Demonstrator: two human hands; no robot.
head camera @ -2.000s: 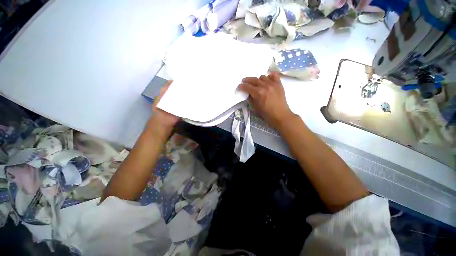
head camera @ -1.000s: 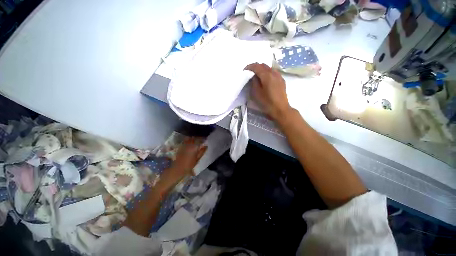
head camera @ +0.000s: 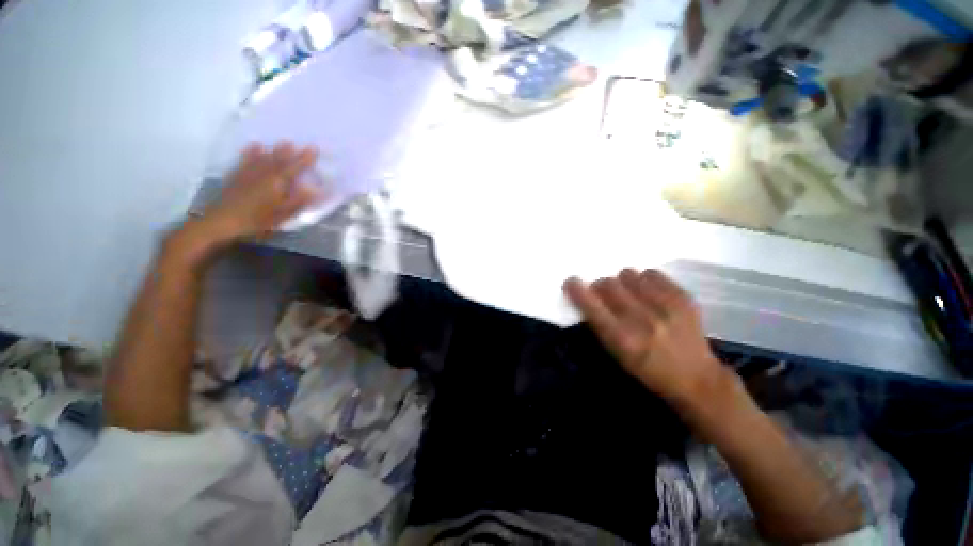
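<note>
A bright white panel [head camera: 533, 213] lies overexposed across the table's front edge, between the lavender-looking panels and the machine's needle area. My right hand [head camera: 645, 325] is at its lower right corner, fingers on the edge; the thumb side is hard to see. My left hand [head camera: 261, 192] is blurred, fingers spread over the lower left of the lavender-looking panels [head camera: 341, 112], not gripping them. A pale tie strip [head camera: 371, 256] hangs over the table edge between my hands. A dotted print piece [head camera: 533, 75] lies behind the white panel.
The sewing machine head [head camera: 736, 53] stands at back right, with its lit needle area beside cream and print scraps [head camera: 811, 160]. A dark tray with pens [head camera: 939, 299] is at far right. Print pieces [head camera: 309, 373] are heaped below the table at left. More fabric lies at the back.
The white panel has moved right and spread out, uncovering the lavender-looking panels. My left hand has risen from the heap onto them. My right hand has moved right and nearer. The view has shifted right.
</note>
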